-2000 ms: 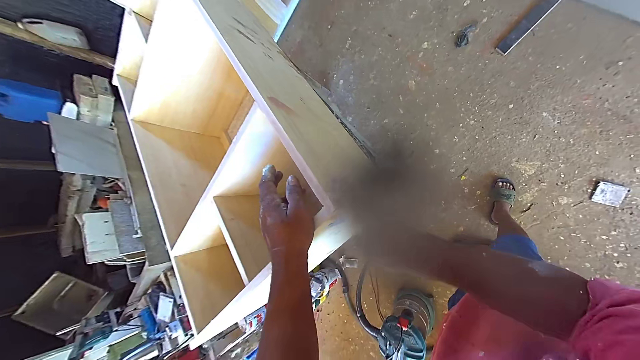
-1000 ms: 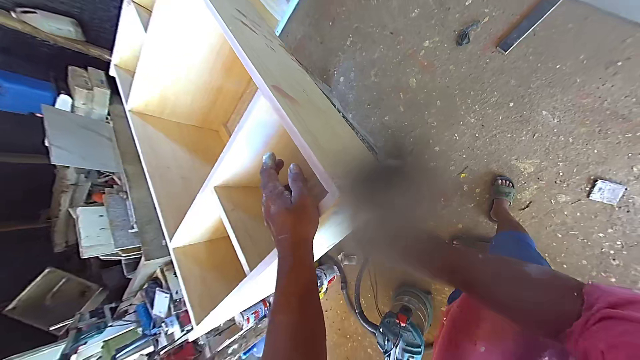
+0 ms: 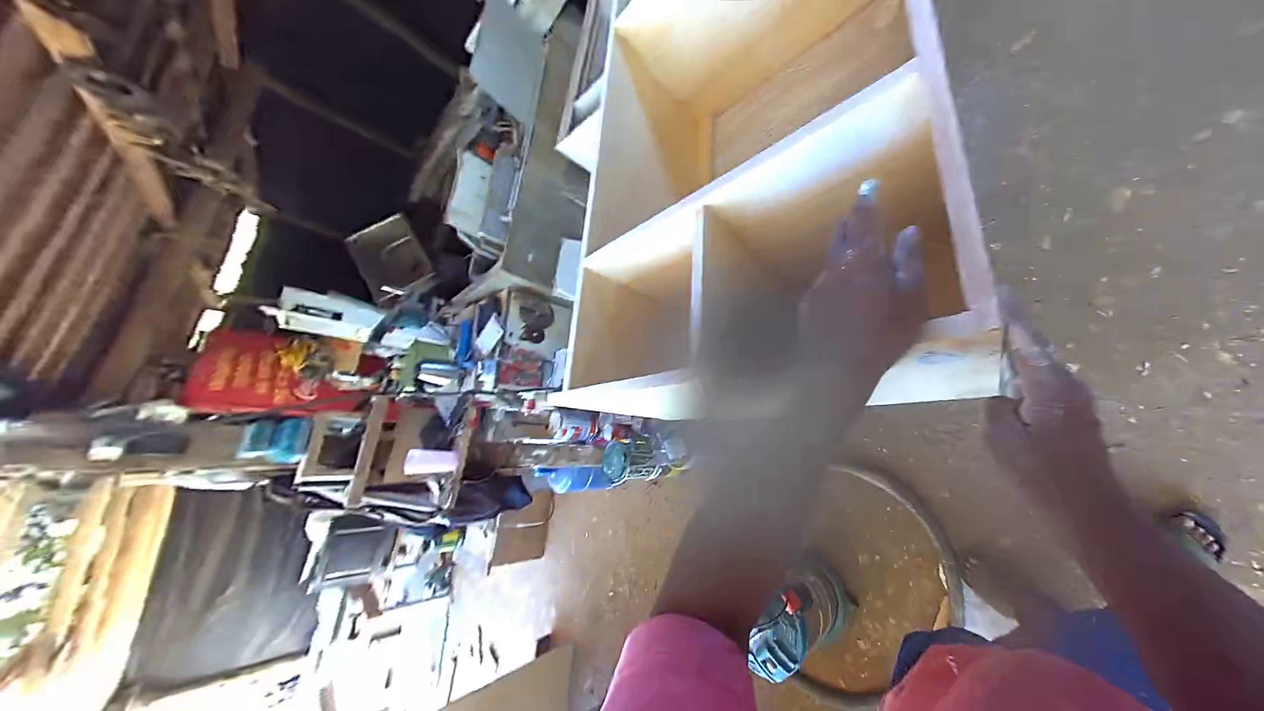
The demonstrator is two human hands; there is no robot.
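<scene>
A pale wooden cabinet [image 3: 696, 237] with open compartments lies tilted across the upper middle of the head view. My left hand [image 3: 867, 276] is over the compartment nearest its right corner, fingers apart and pointing up, with pale dust on the fingertips. A grey blur hides part of the forearm and the panel behind. I see nothing in that hand; whether it touches the wood cannot be told. My right hand [image 3: 1047, 385] is at the cabinet's lower right corner, its fingers along the outer side. Blur hides whether it grips the edge.
Below the cabinet a teal power tool or vacuum [image 3: 785, 632] stands on the dusty floor, with a hose [image 3: 923, 509] curving beside it. Bottles [image 3: 578, 479] and cluttered shelves [image 3: 430, 459] lie to the left. A sandalled foot [image 3: 1195, 538] is at the right.
The view has swung left. My right hand, earlier a blur over the cabinet's long side panel, is now at its lower corner. My left hand stays over the same compartment.
</scene>
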